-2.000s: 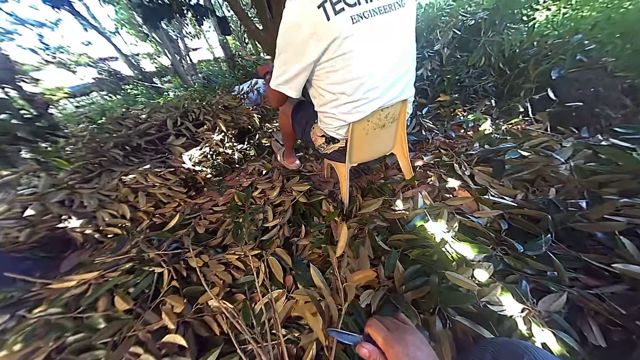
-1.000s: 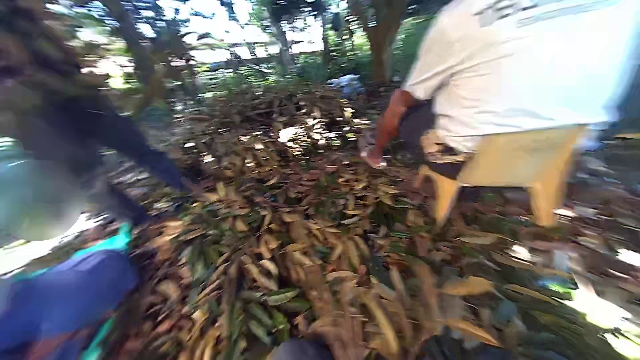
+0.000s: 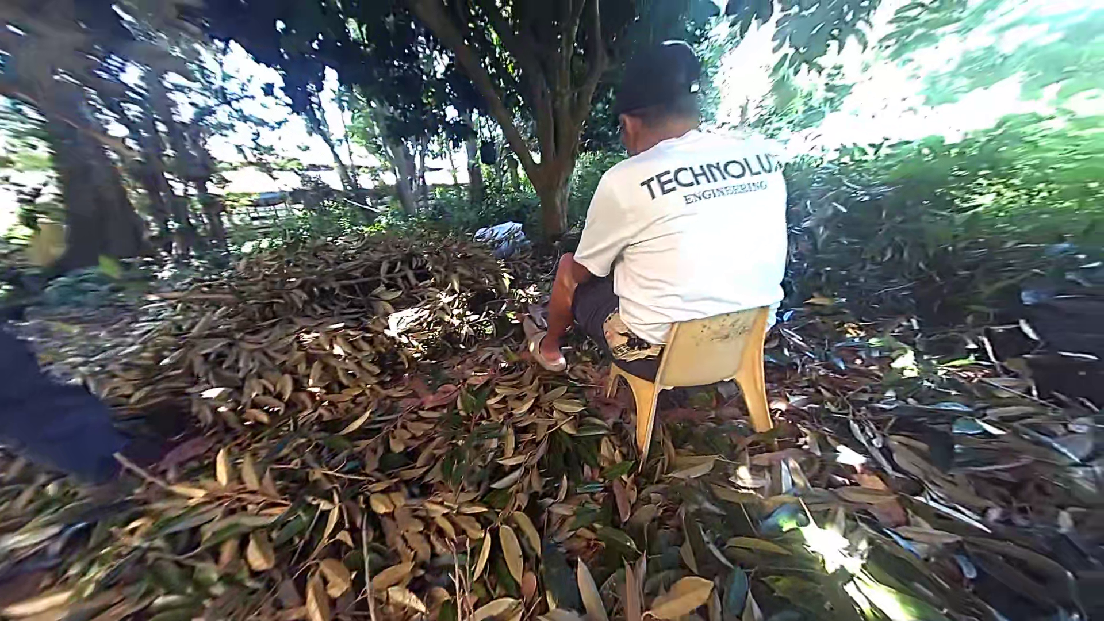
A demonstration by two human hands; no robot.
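Neither my left hand nor my right hand shows in the head view now, so what they hold is hidden. Leafy cut branches (image 3: 414,517), brown and green, spread over the ground across the lower part of the view. Beyond them a person in a white printed T-shirt (image 3: 690,241) and dark cap sits with their back to me on a low yellow plastic chair (image 3: 716,349). What that person's hands hold cannot be seen.
A heap of leafy branches (image 3: 345,285) rises at the left centre. Dark blue cloth (image 3: 52,414), blurred, enters at the left edge. A tree trunk (image 3: 554,194) stands behind the seated person, with a pale bundle (image 3: 503,237) near it. Dark objects lie at the right edge.
My hand with a knife-like blade, at the bottom two seconds ago, is out of view. The view swung left, then back and up. Blue and green cloth at lower left has left the frame.
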